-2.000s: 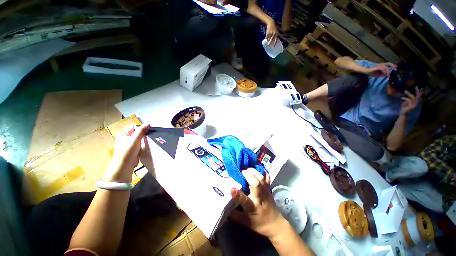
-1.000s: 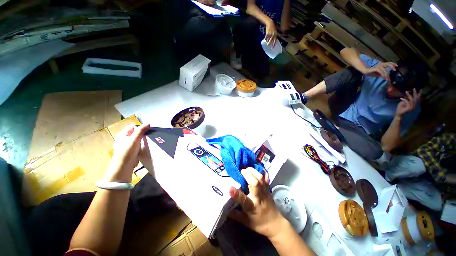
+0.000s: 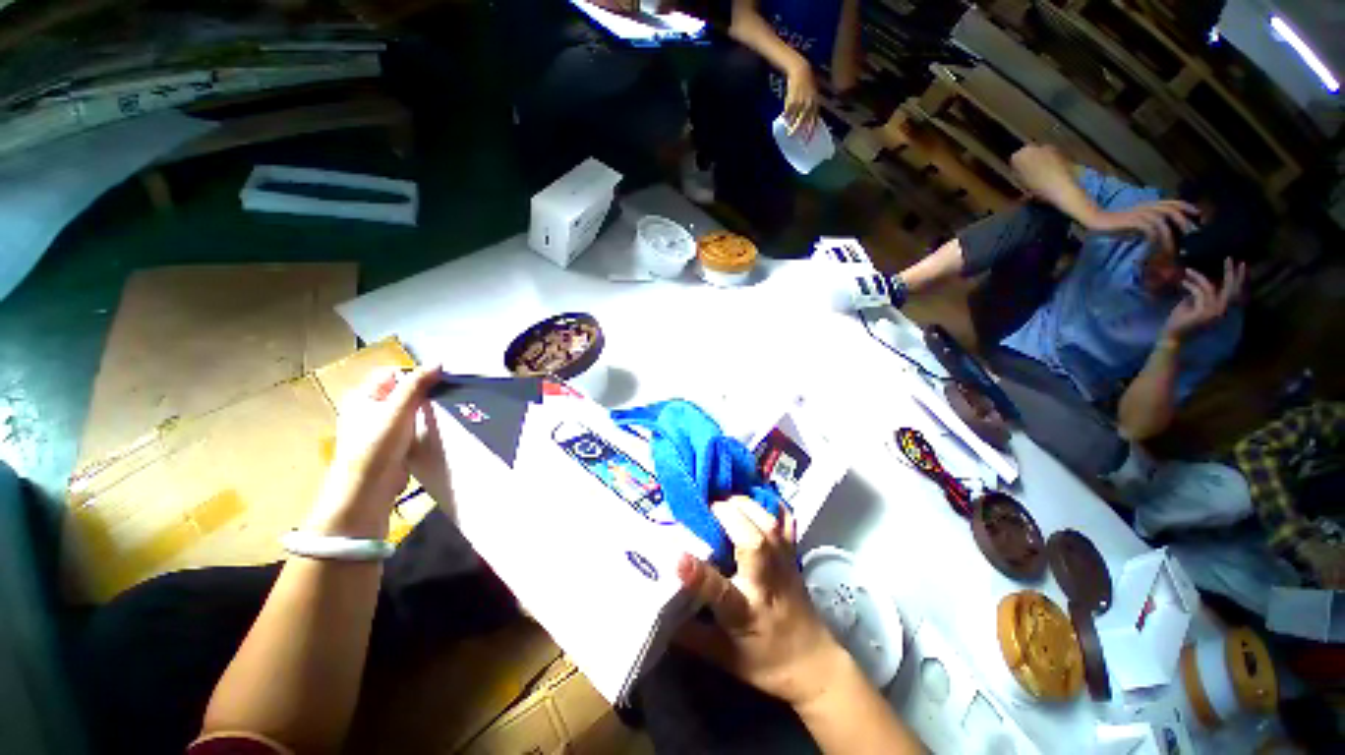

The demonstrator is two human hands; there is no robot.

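Note:
A white printed carton (image 3: 546, 546) with a dark grey and red corner and an oval-ended screen picture is held tilted above my lap at the table's near edge. My left hand (image 3: 381, 435) grips its far left corner. My right hand (image 3: 760, 605) holds a crumpled blue cloth (image 3: 690, 460) against the carton's right part and grips the carton's near right edge. The fingers of my right hand are partly hidden by the cloth. The carton's underside is hidden.
A dark round bowl (image 3: 556, 348) stands beyond the carton on the white table (image 3: 723, 332). A white tub (image 3: 853, 612), brown dishes (image 3: 1009, 534), an orange round tub (image 3: 1040, 645) and a cable bundle (image 3: 932, 465) lie right. A small white box (image 3: 574, 213) stands far left. Several people sit or stand around.
My hands, the carton and the cloth look unchanged. The seated person at the right has shifted their raised arms, and the person at the far right edge has moved further into view with a white box.

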